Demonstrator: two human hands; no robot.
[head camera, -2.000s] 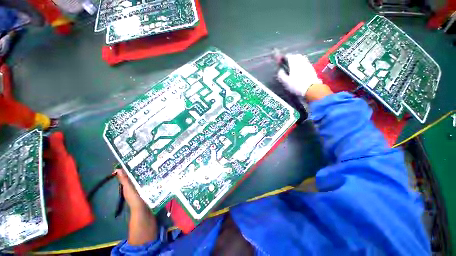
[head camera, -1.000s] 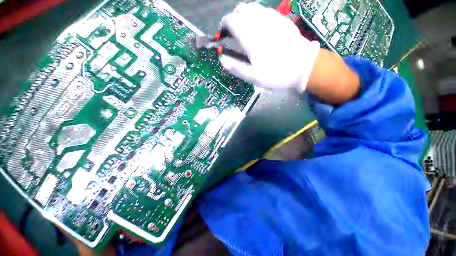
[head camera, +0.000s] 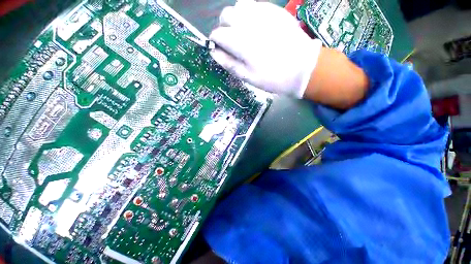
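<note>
A large green printed circuit board (head camera: 124, 131) with a white border fills the left half of the view, solder side up and tilted, its left and bottom parts cut off. My right hand (head camera: 266, 49), in a white glove, is over its upper right part, closed around small cutters (head camera: 199, 42). Only their short silver jaws show, pointing left at the board surface; the handles are hidden in the glove. I cannot tell whether the tips touch the board. My left hand is not in view.
Another green board (head camera: 351, 26) lies beyond my right hand, with a piece of its red support (head camera: 294, 7) showing. The dark green mat (head camera: 289, 121) has a yellow edge strip (head camera: 297, 146). Blurred metal parts are at the far right.
Since two seconds ago my right hand has come over the board, which now appears much closer. In the last second the cutters' tips moved slightly left and the handles went out of sight.
</note>
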